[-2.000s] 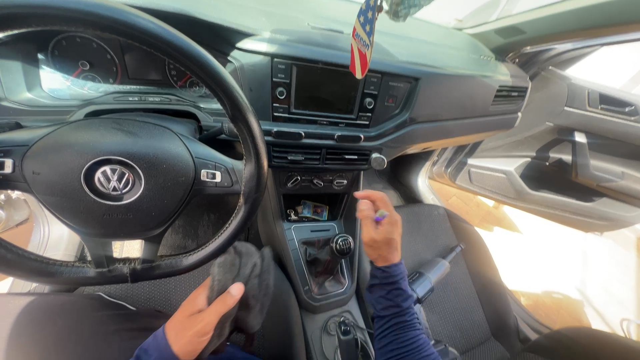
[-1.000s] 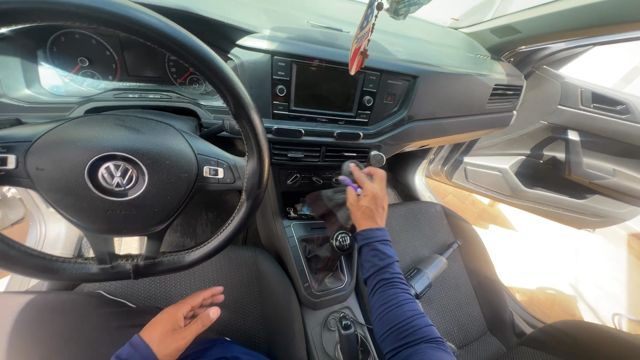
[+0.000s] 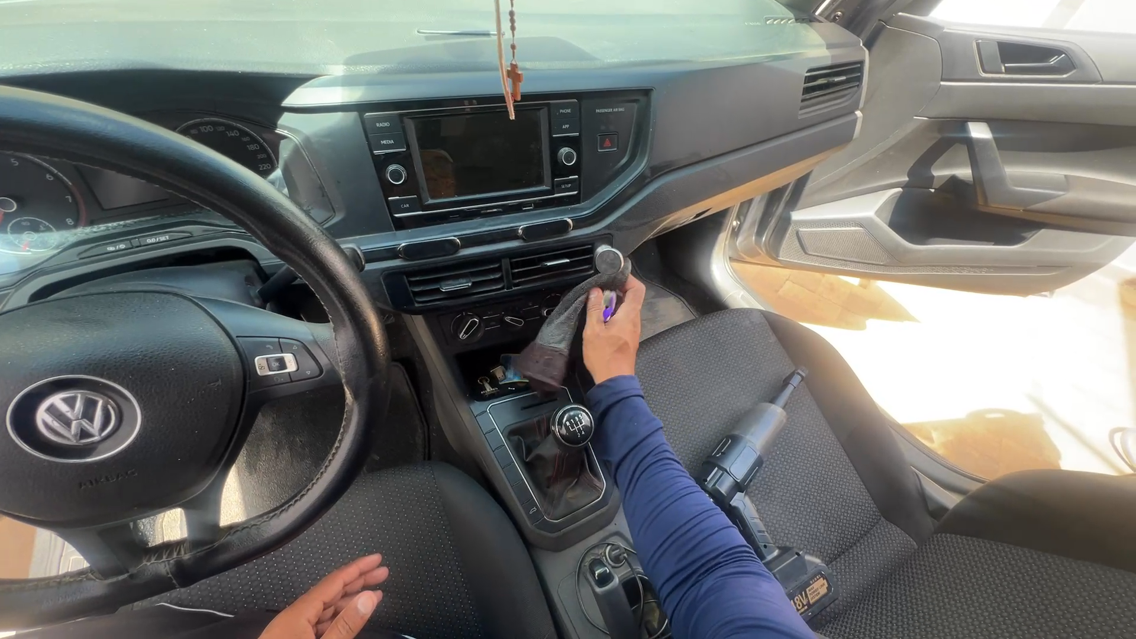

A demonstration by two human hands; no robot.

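Observation:
My right hand (image 3: 614, 330) grips a dark grey cloth (image 3: 564, 330) and a small purple object (image 3: 609, 305) at the right end of the centre air vents (image 3: 506, 273). The cloth hangs down to the left over the climate controls, toward the gear lever (image 3: 572, 425). What the purple object is cannot be told. The round knob (image 3: 609, 259) shows just above my fingers, against the cloth. My left hand (image 3: 330, 603) rests low over the driver's seat (image 3: 373, 532), fingers apart, holding nothing.
The steering wheel (image 3: 355, 355) stands at the left. A cordless power tool (image 3: 744, 453) with a battery lies on the passenger seat (image 3: 692, 364). Cables lie in the console behind the gear lever. A cross on a beaded string (image 3: 515, 78) hangs before the screen (image 3: 482, 153). The passenger door (image 3: 958, 213) is open.
The cloth was in my left hand two seconds ago and is now in my right. My right hand has moved up to the vents. The view is now closer to the dashboard.

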